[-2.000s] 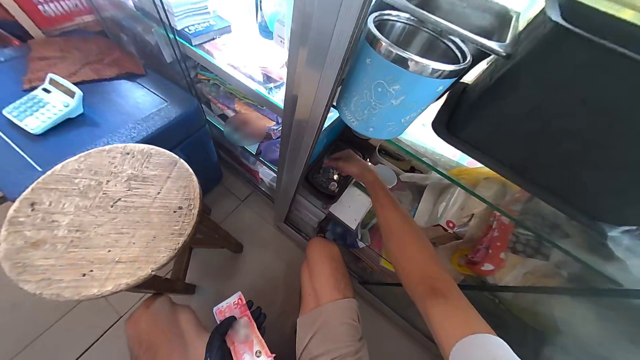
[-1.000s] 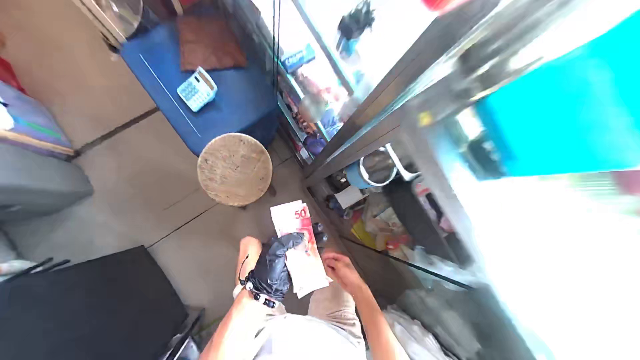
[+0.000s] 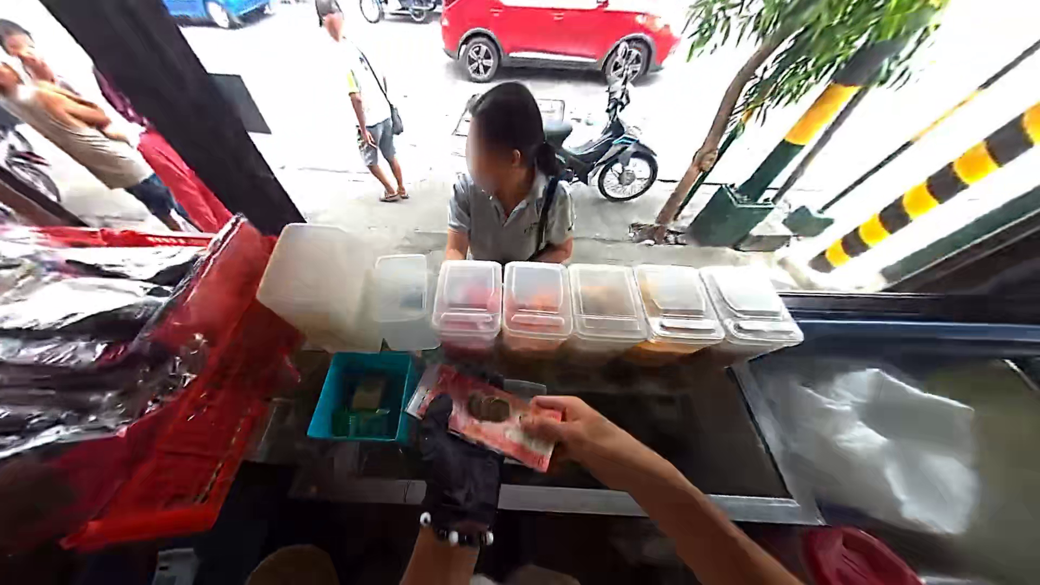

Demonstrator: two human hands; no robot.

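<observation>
Red banknotes (image 3: pixel 459 406) are stretched between my two hands above a dark counter, with coins (image 3: pixel 489 408) lying on their upper face. My left hand (image 3: pixel 459 463), in a black glove with a beaded bracelet at the wrist, grips the left part of the notes. The bare fingers and thumb of my right hand (image 3: pixel 573 431) pinch their right end. A teal plastic basket (image 3: pixel 321 406) stands just left of the notes. Beyond them, a row of lidded clear plastic containers (image 3: pixel 536 313) lines the counter's far side.
A person (image 3: pixel 512 187) in a grey shirt faces the counter behind the containers. Shiny packets (image 3: pixel 81 341) fill a red plastic basket (image 3: pixel 227 390) at the left. A clear plastic bag (image 3: pixel 894 447) lies at the right. Outside are other people, a motorcycle (image 3: pixel 609 154) and a red car (image 3: pixel 561 32).
The view has swung up from the stool and floor to the counter. My right hand, first in the lower cabinet and then near the notes, now holds their end. Coins now show on the notes.
</observation>
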